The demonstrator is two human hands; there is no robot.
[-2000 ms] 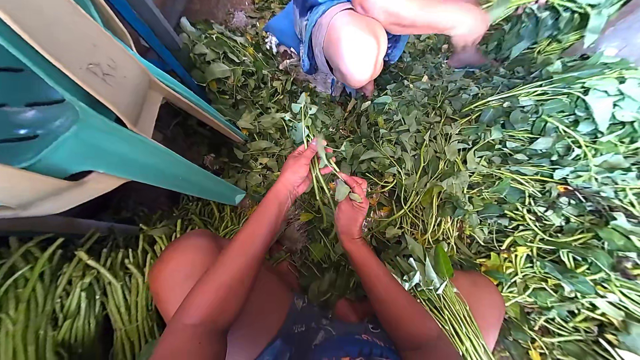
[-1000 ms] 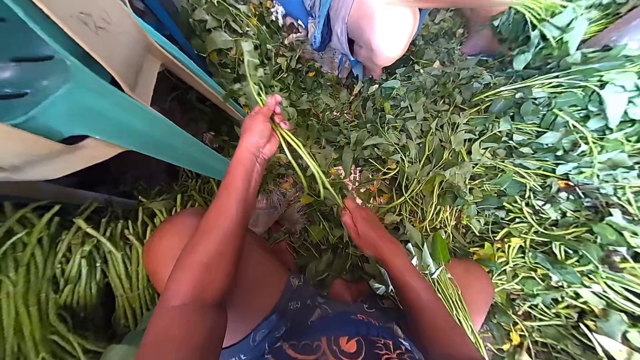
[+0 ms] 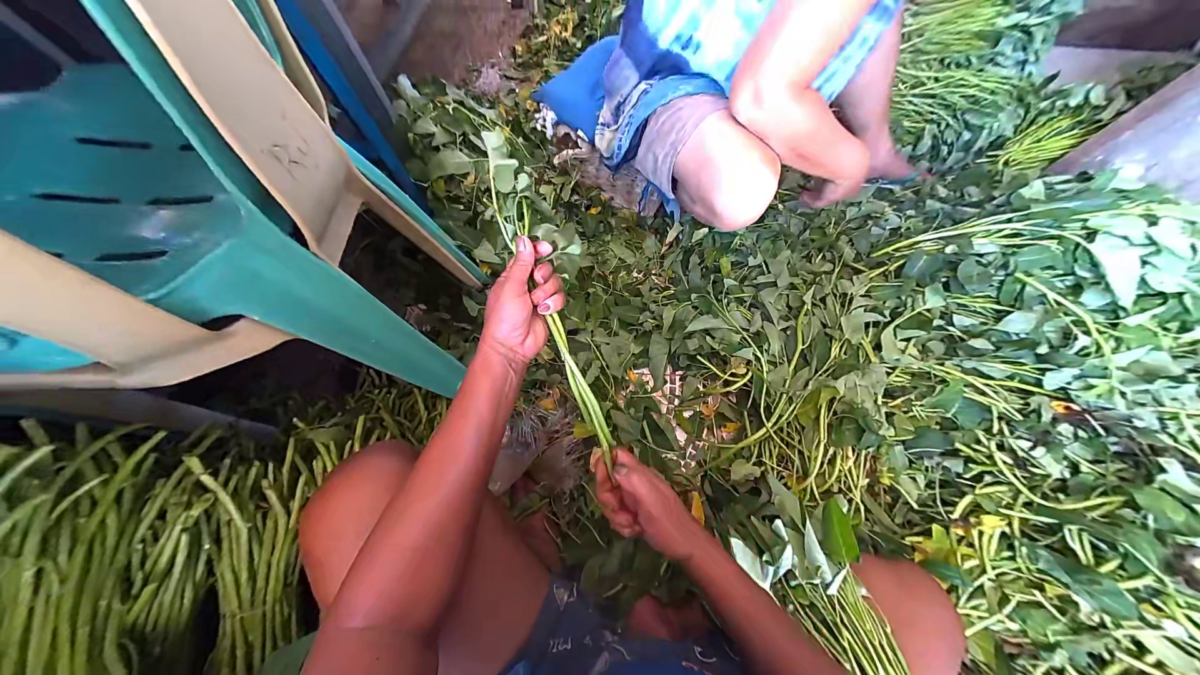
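Note:
A few long green stems with leaves (image 3: 579, 384) stretch at a slant between my two hands. My left hand (image 3: 525, 300) is closed around them just below their leafy tops. Lower down and to the right, my right hand (image 3: 642, 502) grips the bottom ends of the same stems. A bundle of leafy greens (image 3: 844, 609) lies over my right thigh, beside my right forearm. Loose leafy stems (image 3: 806, 328) cover the floor in front of my hands.
Stacked green and beige plastic chairs (image 3: 281, 272) stand at the left, one leg close to my left forearm. Bundled cut stems (image 3: 141, 544) stand below them. A person (image 3: 731, 159) in blue crouches at the top. More greens (image 3: 1059, 450) are heaped at the right.
Two seconds ago my hands were close together on the stems; now they are apart along them. The other person's arm has come down nearer to the greens than one second ago.

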